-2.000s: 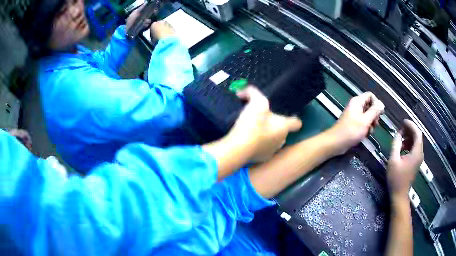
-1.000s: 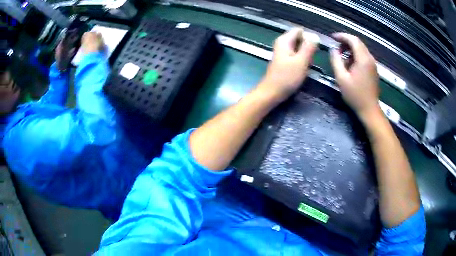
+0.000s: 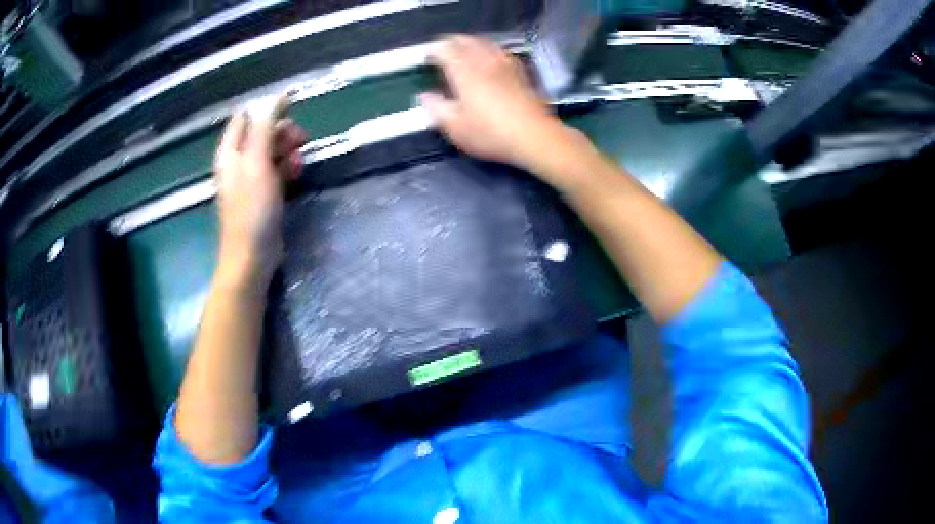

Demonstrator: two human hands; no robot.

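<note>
The black parts tray (image 3: 572,307) lies in front of me, with a green label on its near edge and many tiny pale rings (image 3: 343,343) in it, blurred. My left hand (image 3: 251,174) is above the tray's far left corner, its fingers bent and blurred; whether it holds anything cannot be told. My right hand (image 3: 482,97) is beyond the tray's far edge, over the silver rail (image 3: 379,130). Its thumb and fingers are apart with nothing visible between them.
A black perforated block (image 3: 87,328) with a white and a green mark stands at the left. Another person's blue sleeve (image 3: 56,491) shows at the lower left. Curved metal rails (image 3: 338,77) run behind the tray. A grey bar (image 3: 830,72) slants at the upper right.
The view has swung right, so the tray is now central and the perforated block far left. My hands have moved farther apart. The extra pointing hand seen earliest is gone.
</note>
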